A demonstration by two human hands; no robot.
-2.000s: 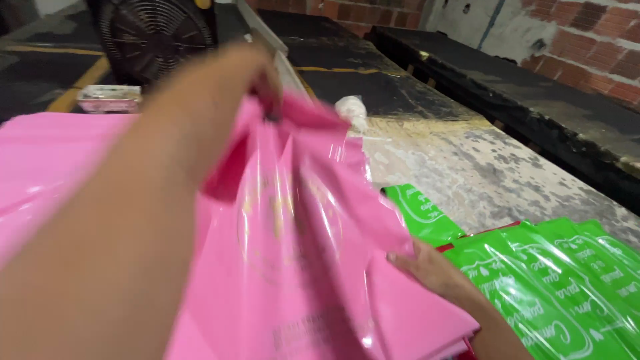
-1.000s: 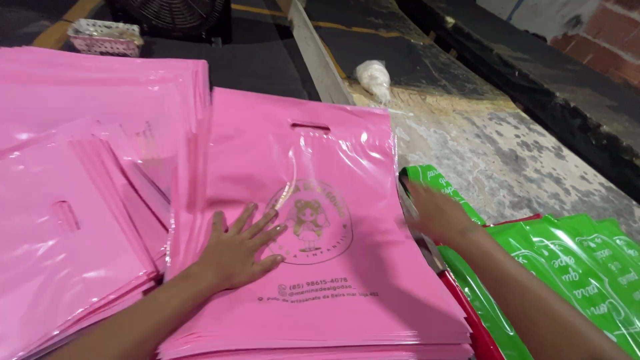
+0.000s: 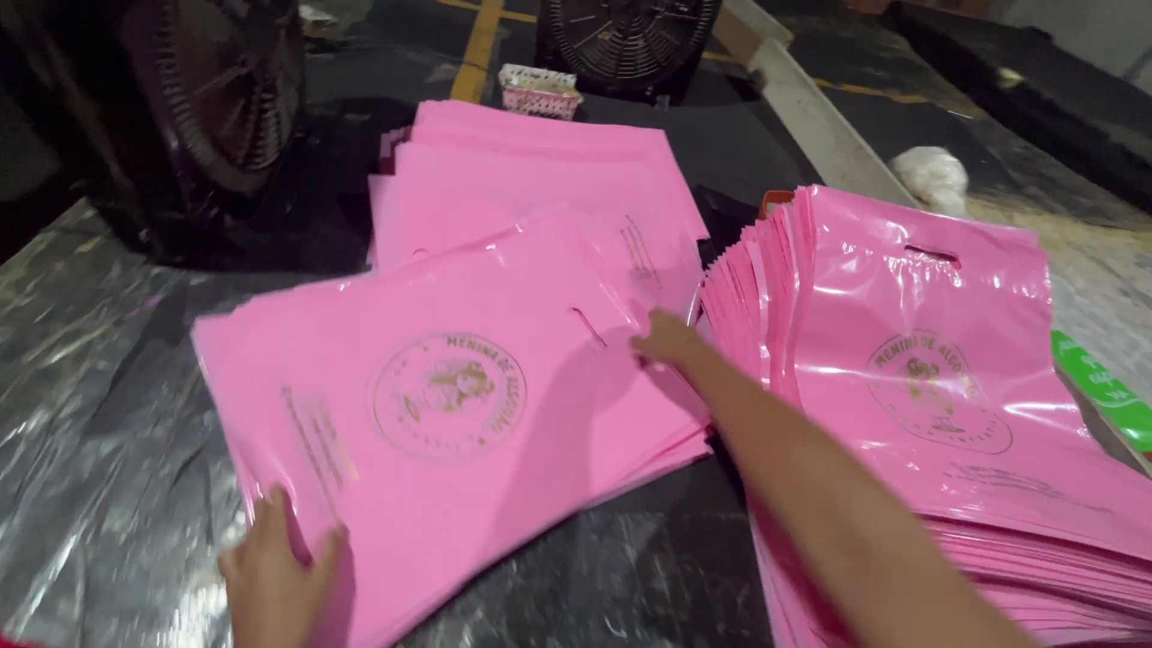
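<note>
A stack of pink plastic bags (image 3: 450, 387) with die-cut handles and a printed round logo lies askew at the centre, partly over another pink bag stack (image 3: 540, 171) behind it. My left hand (image 3: 283, 567) is at the near left edge of the askew stack, thumb on top and apart from the fingers. At its right edge, by the handle slot, my right hand (image 3: 666, 340) grips the bags; the fingertips are blurred. To the right of my forearm stands a tall pile of pink bags (image 3: 927, 360), its handle slot at the far end.
Two black fans (image 3: 630, 40) (image 3: 229, 99) stand at the back and the left. Near the back fan is a small pink-and-white basket (image 3: 540, 93). A whitish plastic bundle (image 3: 931, 178) lies at the right, above a green printed bag (image 3: 1102, 387). Black sheeting (image 3: 558, 576) covers the table.
The view has swung left. My hands have moved from the tall pile of pink bags to the askew stack on its left.
</note>
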